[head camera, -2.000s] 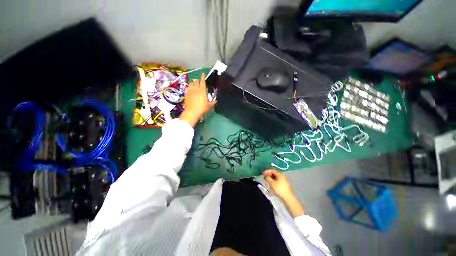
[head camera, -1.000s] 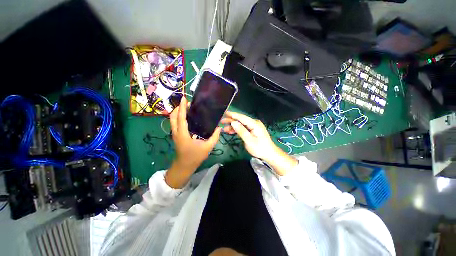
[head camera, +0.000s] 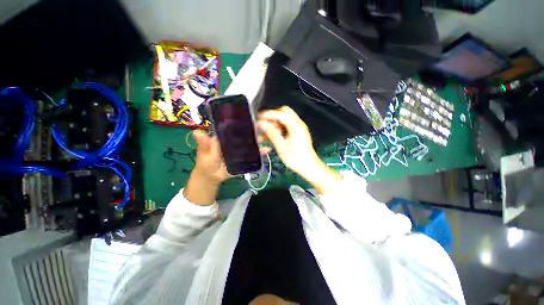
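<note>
A black smartphone (head camera: 237, 134) with a dark screen is held upright above the green mat. My left hand (head camera: 207, 159) grips it from its left side and lower edge. A white cable (head camera: 268, 174) shows at the phone's bottom end and curves up to the right. My right hand (head camera: 289, 138) is at the phone's right side with its fingers bent; whether it holds the cable or touches the phone is unclear. A white box (head camera: 255, 69) lies behind the phone, partly hidden by it.
A red parts box (head camera: 186, 83) with mixed wires is at the back left. Black cables (head camera: 179, 157) lie on the green mat (head camera: 160, 189). White cables (head camera: 377, 153) and a module tray (head camera: 426, 112) are to the right. A mouse (head camera: 334, 67) sits on a black case (head camera: 310, 44). Blue cable coils (head camera: 122, 128) are far left.
My left hand first reached to the box area, then held the phone. The phone is now turned more upright, and a white cable shows at its lower end. My right hand has moved up beside it.
</note>
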